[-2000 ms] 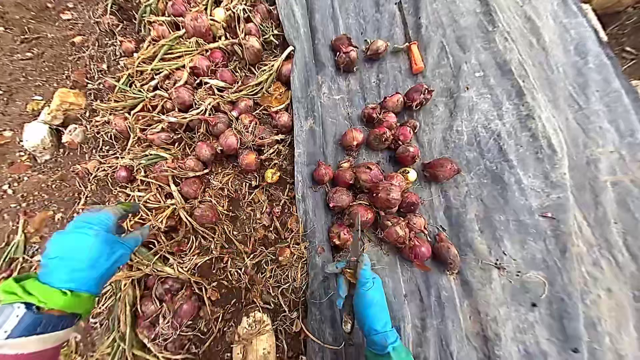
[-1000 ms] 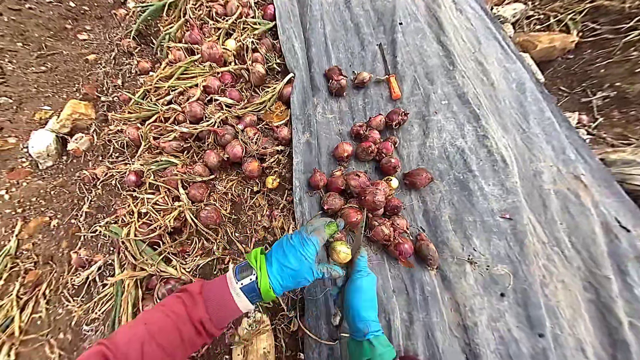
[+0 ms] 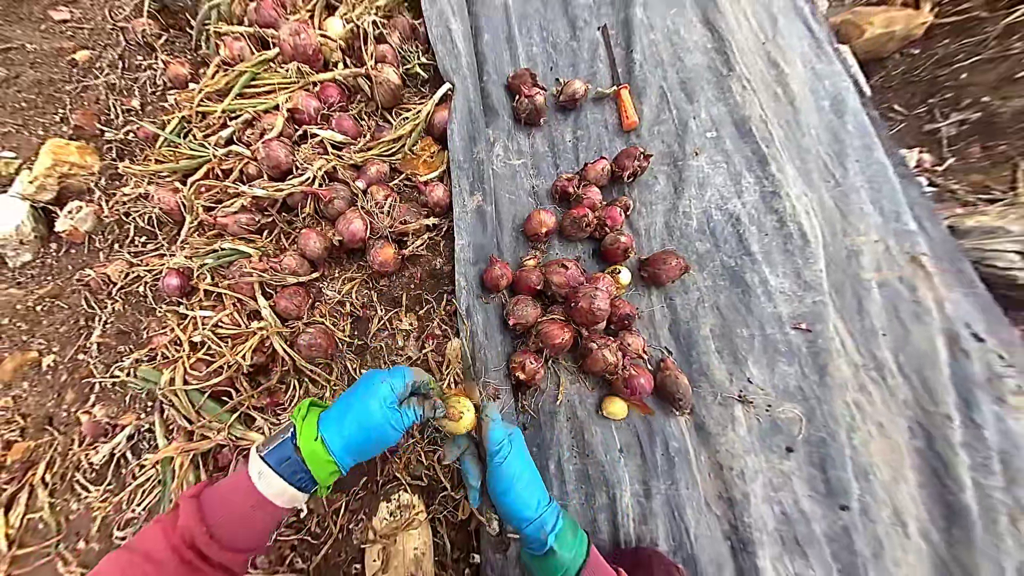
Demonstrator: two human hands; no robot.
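Observation:
Both of my hands wear blue gloves and meet at the left edge of the dark plastic sheet (image 3: 768, 384). My left hand (image 3: 380, 416) grips a yellow onion (image 3: 459, 414) by its top. Against the right side of that onion is my right hand (image 3: 512, 472), closed around a knife whose blade shows only as a blur. Just beyond, red onions (image 3: 588, 306) lie heaped on the sheet, with a small yellow onion (image 3: 614, 407) at the near edge of the heap. Farther off on the sheet rests a knife with an orange handle (image 3: 627, 109).
Red onions with dry tops (image 3: 312, 244) cover the soil to the left. Pale rocks (image 3: 60, 170) lie at the far left. A piece of wood (image 3: 400, 536) is below my left hand. Another rock (image 3: 880, 30) sits beyond the sheet's right edge.
My left hand went from the onion tops at the left to a yellow onion beside my right hand. Both hands have since shifted slightly left. A small yellow onion now shows at the heap's near edge.

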